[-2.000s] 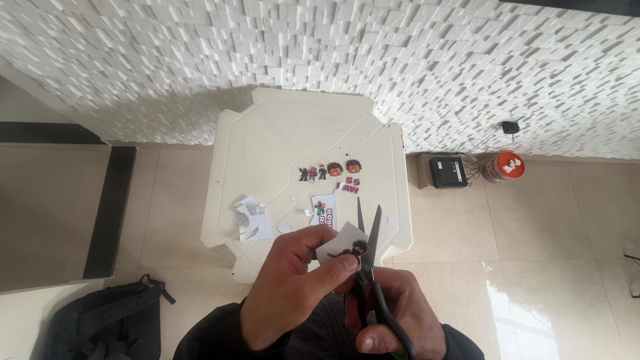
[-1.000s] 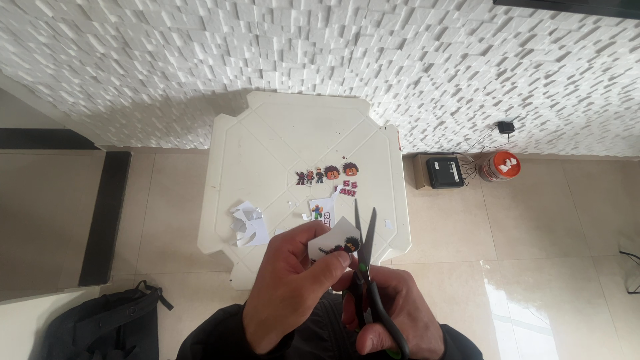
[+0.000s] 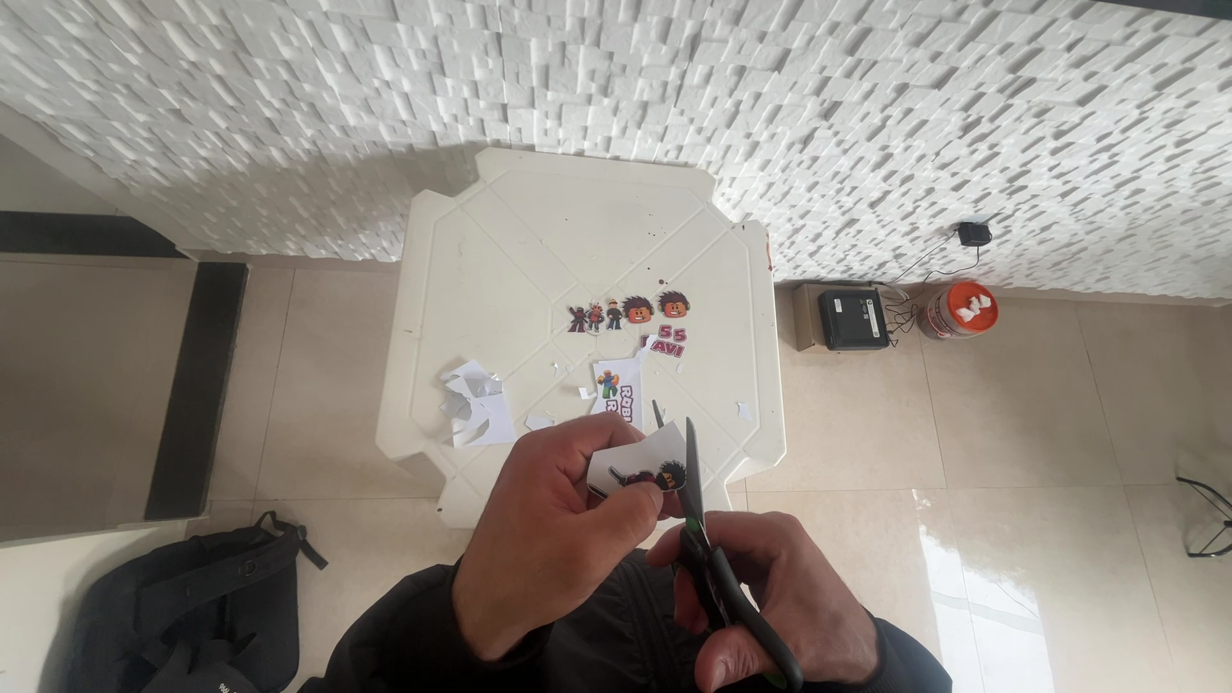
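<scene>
My left hand (image 3: pixel 568 525) pinches a piece of white paper (image 3: pixel 624 460) printed with a dark-haired cartoon figure. The black-handled scissors (image 3: pixel 717 568) are in my right hand (image 3: pixel 780 587), blades parted and pointing up, with the paper's right edge between them. Beyond my hands, on the white plastic table (image 3: pixel 568 212), lie several cut-out cartoon figures (image 3: pixel 597 316), two cut-out cartoon heads (image 3: pixel 674 305) and cut-out pink lettering (image 3: pixel 666 341). A printed paper sheet (image 3: pixel 617 385) lies just past my fingers, partly hidden by them. Curled paper offcuts (image 3: pixel 478 409) rest on the table's left side.
Small paper scraps (image 3: pixel 744 410) are scattered on the table. A textured white wall (image 3: pixel 597 77) stands behind it. On the floor are a black backpack (image 3: pixel 207 606) at the left, and a black electronic box (image 3: pixel 854 320) and a red-lidded container (image 3: pixel 970 308) at the right.
The held paper has turned and tilted slightly in my left hand, and the scissor blades have shifted against its edge. The cut-outs on the table have stayed put.
</scene>
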